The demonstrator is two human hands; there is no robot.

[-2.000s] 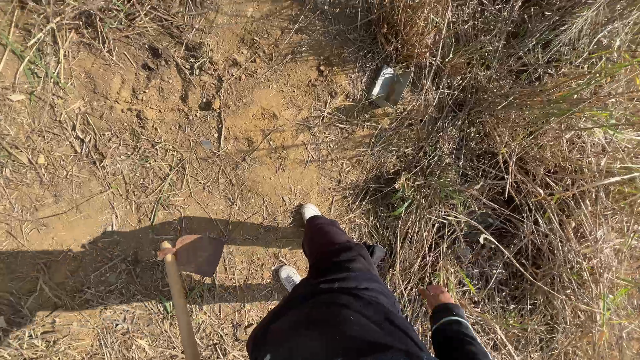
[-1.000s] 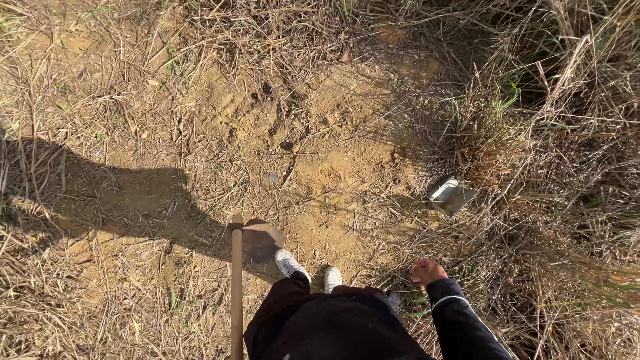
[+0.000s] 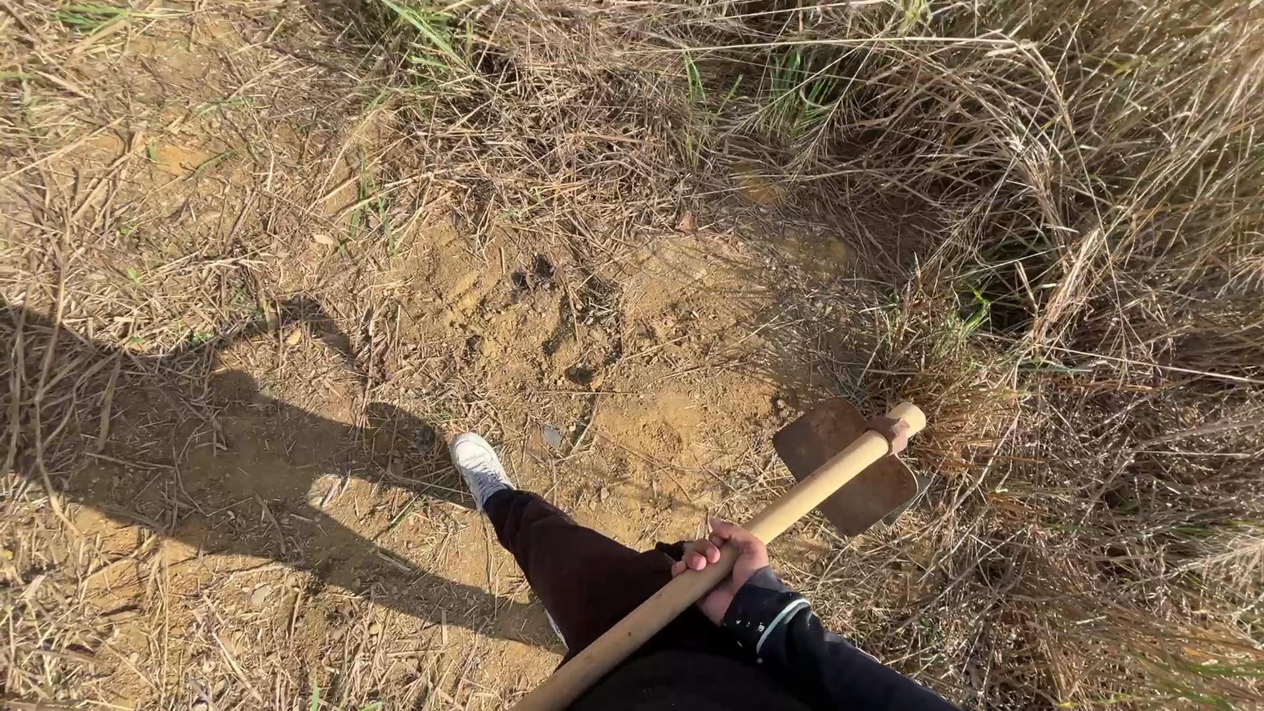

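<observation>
A hoe with a rusty metal blade and a pale wooden handle slants from the bottom middle up to the right. My right hand is wrapped around the handle below the blade, its sleeve dark with a light stripe at the cuff. The blade hangs above the edge of the dry grass, over a pale flat object that it mostly hides. My left hand is out of the picture, as is the lower end of the handle.
Bare yellowish soil with dry stalks lies ahead of my white shoe. Tall dry grass stands thick along the right and upper right. A small grey stone-like piece lies near the shoe. My shadow falls to the left.
The hoe has swung from my left side across to the right, in front of my body. My right hand, empty one second ago, has closed on its handle.
</observation>
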